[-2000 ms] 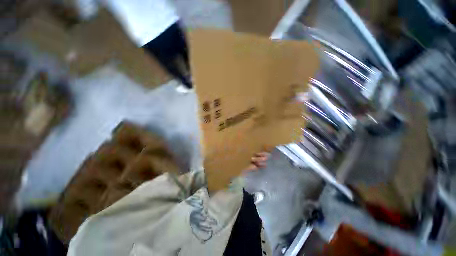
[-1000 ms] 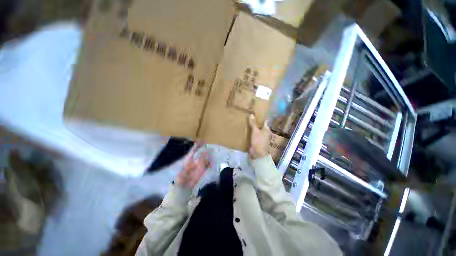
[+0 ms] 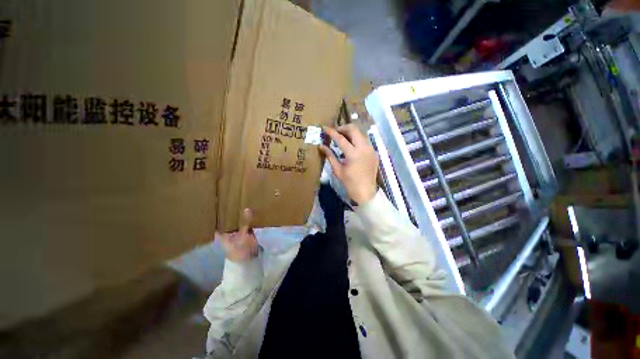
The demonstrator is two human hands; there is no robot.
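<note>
A large flat brown carton blank (image 3: 189,77) with black printing fills the left and middle of the view. My left hand (image 3: 241,237) holds its lower edge, with the thumb on the printed face. My right hand (image 3: 354,158) is at the blank's right edge, and its thumb and fingertips pinch a small white label or paper scrap (image 3: 314,135). The scrap lies against the blank beside the small black print. I cannot tell if it is stuck on.
A white and silver metal frame with shiny rods (image 3: 456,168) stands close on the right. Machine parts with a light metal bracket (image 3: 544,49) are at the upper right. Grey floor (image 3: 375,45) shows beyond the blank.
The blank appears larger and further left. My left hand has come onto its lower edge. My right hand has moved up its right edge to the white scrap.
</note>
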